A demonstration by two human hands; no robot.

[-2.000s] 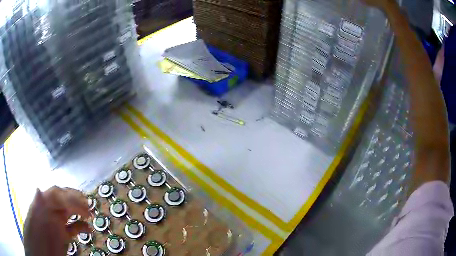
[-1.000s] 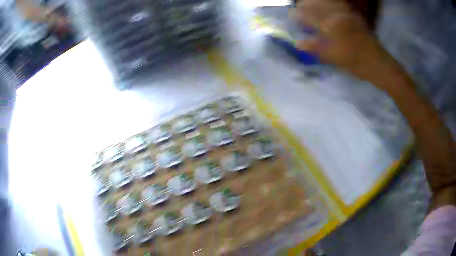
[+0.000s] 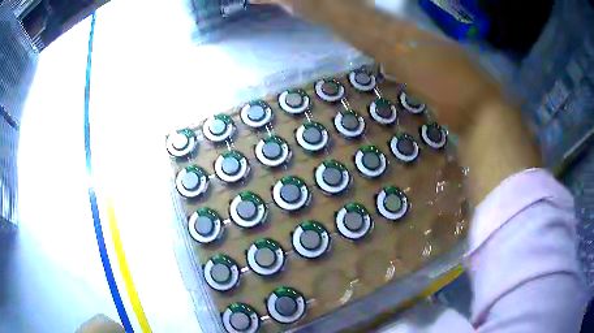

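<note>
A flat clear tray (image 3: pixel 202 302) lies over brown cardboard. Its rows hold several small round parts (image 3: pixel 291 193) with grey centres, white rings and green edges. Empty pockets show at its lower right, as shiny curved lines over brown. My right arm (image 3: pixel 485 123) comes from a pale pink sleeve and crosses the tray's upper right corner towards the top edge. It is blurred; the fingers and anything held cannot be made out. A small bit of my left hand (image 3: pixel 101 324) shows at the bottom left edge, cut off, its fingers hidden.
Blue and yellow tape lines (image 3: pixel 98 214) run along the glossy white table (image 3: pixel 52 195) left of the tray. Part of a clear tray stack (image 3: pixel 228 5) shows at the top edge. A blue object (image 3: pixel 464 23), likely the bin, is at upper right, beside something dark.
The view has swung left and closer over the tray, which now shows more fully. My right arm has moved from the blue bin's side to across the tray's upper right corner.
</note>
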